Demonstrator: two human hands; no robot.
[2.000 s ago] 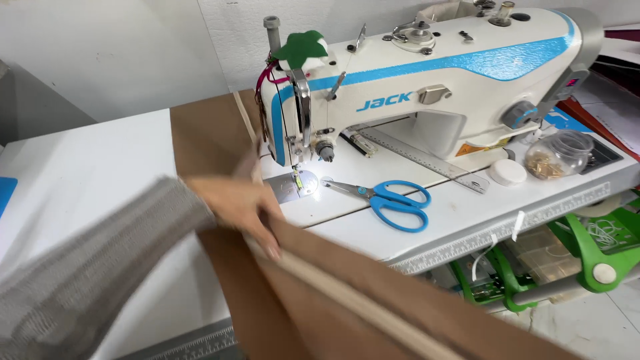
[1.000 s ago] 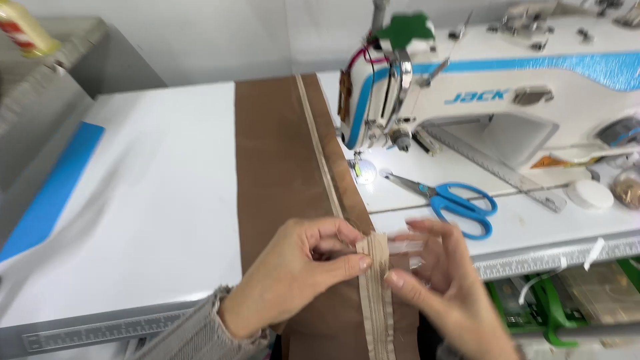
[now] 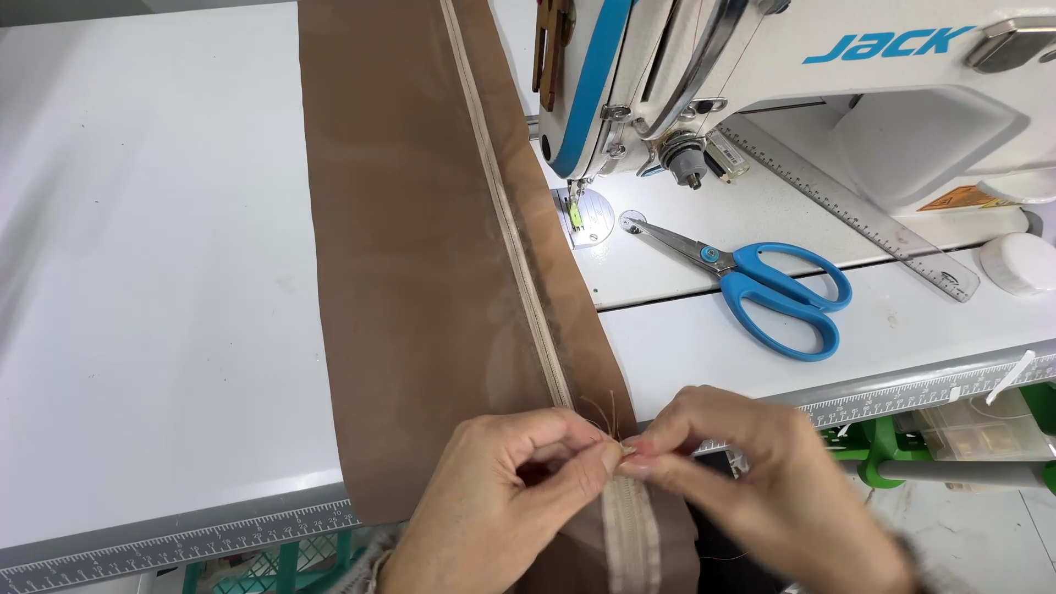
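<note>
A brown fabric panel (image 3: pixel 396 247) lies along the white table and hangs over its front edge, with a beige zipper (image 3: pixel 511 239) running down it. Near the table's edge, my left hand (image 3: pixel 511 487) pinches the end of the beige zipper tape, where loose threads stick up. My right hand (image 3: pixel 742 478) pinches the same spot from the other side, its fingertips touching those of the left. Below both hands hangs a wider stretch of beige zipper tape (image 3: pixel 631 536). What exactly lies between the fingertips is too small to tell.
Right of the fabric stands a white and blue Jack sewing machine (image 3: pixel 891 82), its needle plate (image 3: pixel 590 219) lit. Blue-handled scissors (image 3: pixel 742 280), a clear ruler (image 3: pixel 858 214) and a round white lid (image 3: pixel 1019 262) lie on the table. A measuring tape strip (image 3: pixel 181 540) lines the front edge.
My right hand, apart from the left a second ago, now meets it at the tape's end. Two seconds ago the fabric was slanted and an arm reached across it. The view has moved closer.
</note>
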